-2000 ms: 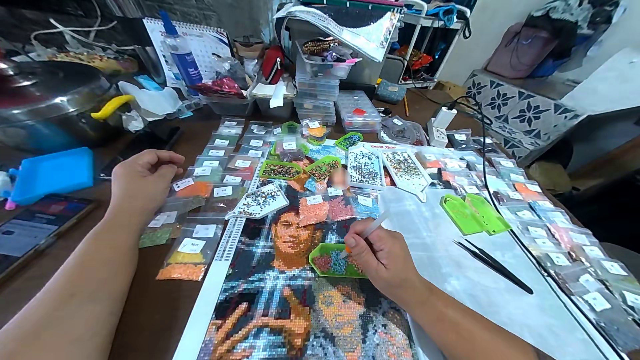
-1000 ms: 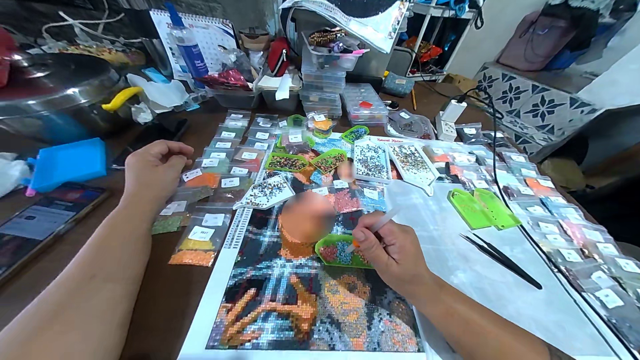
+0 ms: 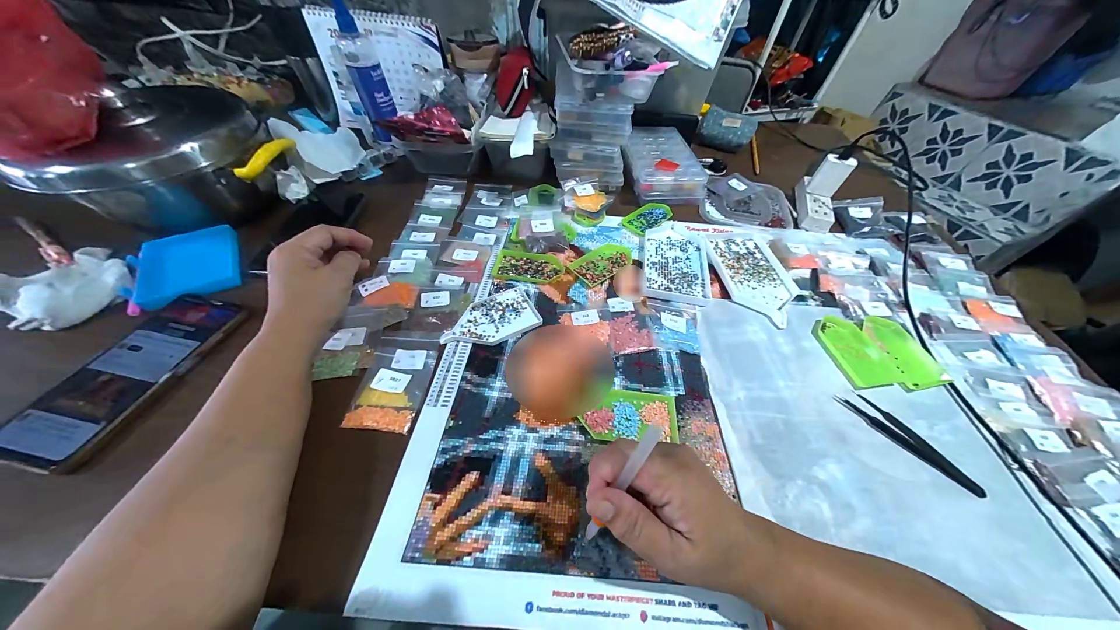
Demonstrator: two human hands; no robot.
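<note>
My right hand point(image 3: 669, 516) holds a pale diamond-painting pen point(image 3: 638, 458), its tip low against the lower part of the diamond-painting canvas point(image 3: 503, 477). Just above that hand, a green tray point(image 3: 652, 401) with red, blue and orange beads lies on the canvas. My left hand point(image 3: 317, 262) rests beside the small labelled bead bags, its fingers curled with nothing visible in them; whether it touches a bag is unclear. White trays of mixed beads point(image 3: 675, 262) and small green trays point(image 3: 528, 266) sit on the canvas's upper part. Part of the picture is blurred.
Black tweezers point(image 3: 914, 446) and joined green trays point(image 3: 878, 352) lie at right on the canvas's pale cover sheet point(image 3: 805, 490). Rows of bead bags point(image 3: 1006, 385) and a black cable point(image 3: 910, 289) run along the right. A phone point(image 3: 114, 381), blue tray point(image 3: 186, 265) and metal pot point(image 3: 166, 157) stand left.
My right hand has moved with the pen from the green bead tray down to the canvas's lower part. My left hand has stayed beside the bags.
</note>
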